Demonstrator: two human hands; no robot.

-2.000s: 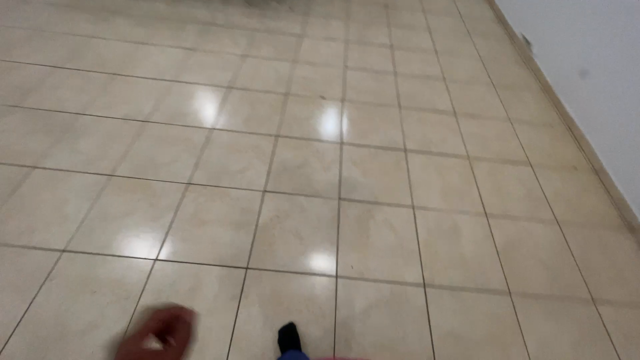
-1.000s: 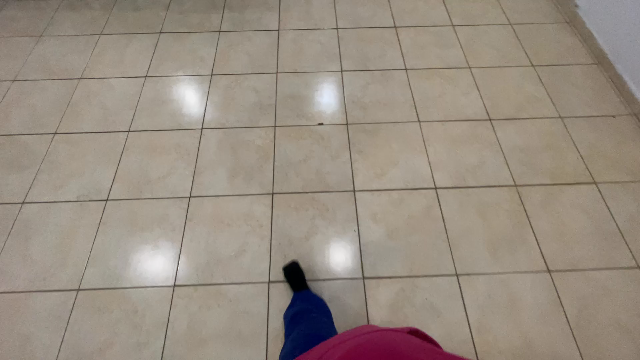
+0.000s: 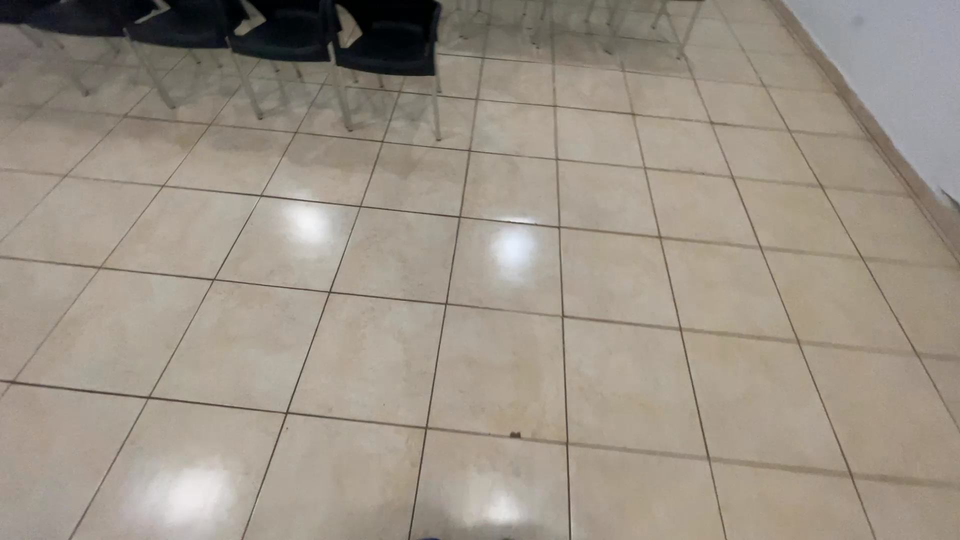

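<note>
Neither my left hand nor my right hand shows in the head view. Beige glossy floor tiles point(image 3: 499, 367) with dark joints fill most of the picture. A small dark bit point(image 3: 515, 435) lies on a tile joint below the middle. At the bottom edge only a tiny dark sliver of something shows, too little to name.
A row of black chairs point(image 3: 386, 49) with metal legs stands at the upper left. More metal legs point(image 3: 679, 34) stand at the top, right of the middle. A white wall point(image 3: 892, 67) with a beige skirting point(image 3: 862, 124) runs along the right.
The view has moved forward and tilted up, and the chairs have come into sight. The sock-clad foot, blue trouser leg and red garment seen a second ago have left the picture.
</note>
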